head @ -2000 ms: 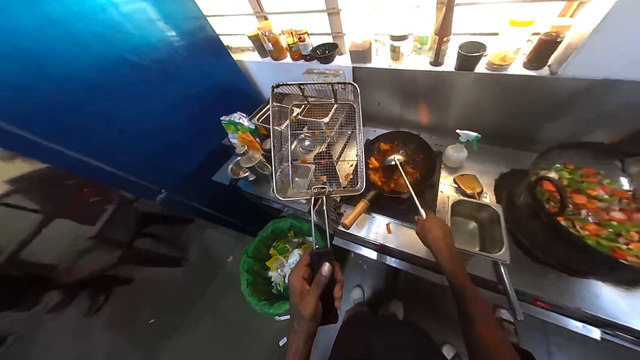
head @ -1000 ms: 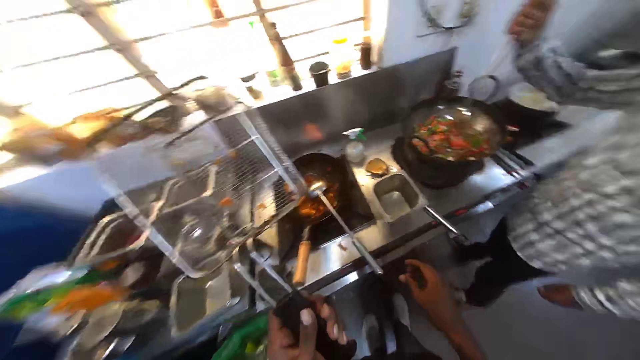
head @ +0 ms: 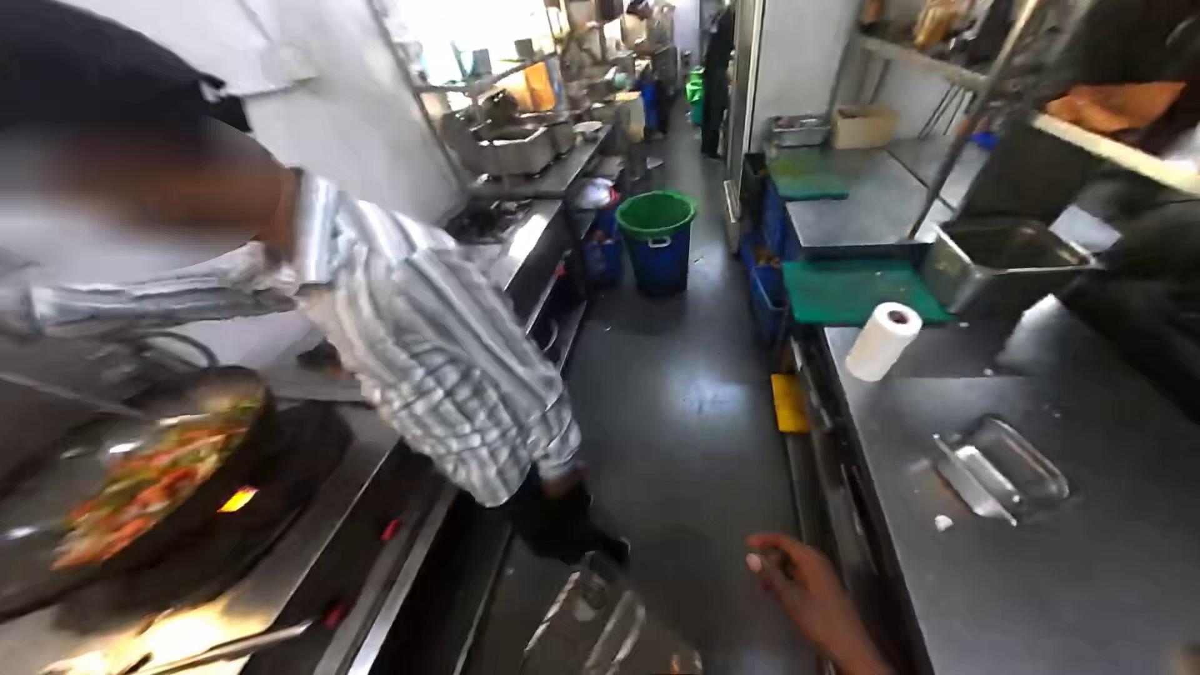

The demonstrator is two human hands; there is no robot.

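Note:
My right hand [head: 804, 592] is raised at the lower middle, over the floor beside the right-hand counter, with its fingers loosely bent and nothing in it. At the bottom edge a wire fryer basket [head: 609, 630] shows in part, blurred; its handle is hidden below the frame. My left hand is out of view. At the left, a wok [head: 246, 450] of chopped vegetables [head: 155, 487] stands over a burner with a flame. A small steel pan [head: 1017, 464] lies on the right-hand steel counter.
A co-worker in a striped shirt [head: 441, 347] leans over the left cooking range. A green-lined bin [head: 658, 253] stands in the aisle. On the right counter [head: 1012, 591] are a paper towel roll [head: 881, 342], green cutting boards [head: 862, 289] and a deep steel pan [head: 1008, 272].
The view has swung far right, from the range to the aisle. My right hand held a long-handled utensil two seconds ago and has let it go. My left hand, earlier on the basket's handle, has left view.

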